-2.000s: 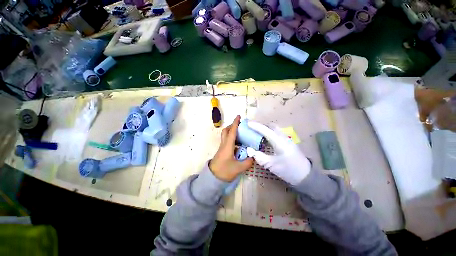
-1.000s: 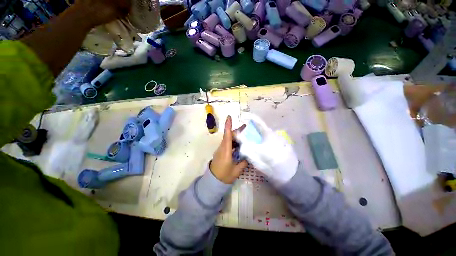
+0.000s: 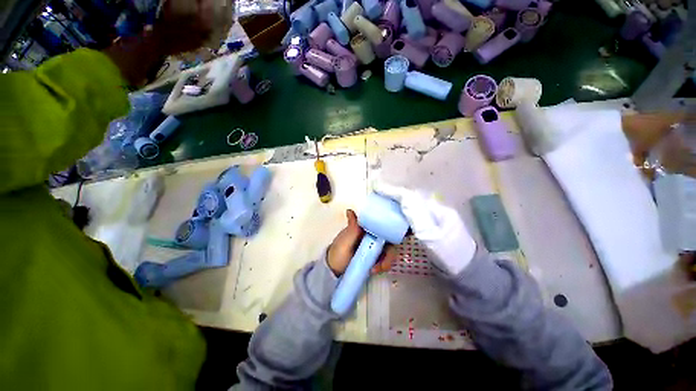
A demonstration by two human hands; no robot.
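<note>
A light blue handheld fan is held over the bench, its drum head up and its handle pointing down and to the left. My left hand, bare, grips it from below and behind; its fingertips show right of the handle. My right hand, in a white glove, is at the right and top of the drum head; its fingertips touch or nearly touch it, and I cannot tell whether it grips. A sticker sheet with rows of red marks lies partly under my right wrist.
A yellow and black screwdriver lies beyond my hands. A blue fan pile is at left, a grey-green pad at right. A person in a yellow-green jacket leans in at left. Purple and cream fans stand at the far edge.
The blue fan has turned, so its whole handle now shows between my hands. The person at left first came into view, then shifted their arm.
</note>
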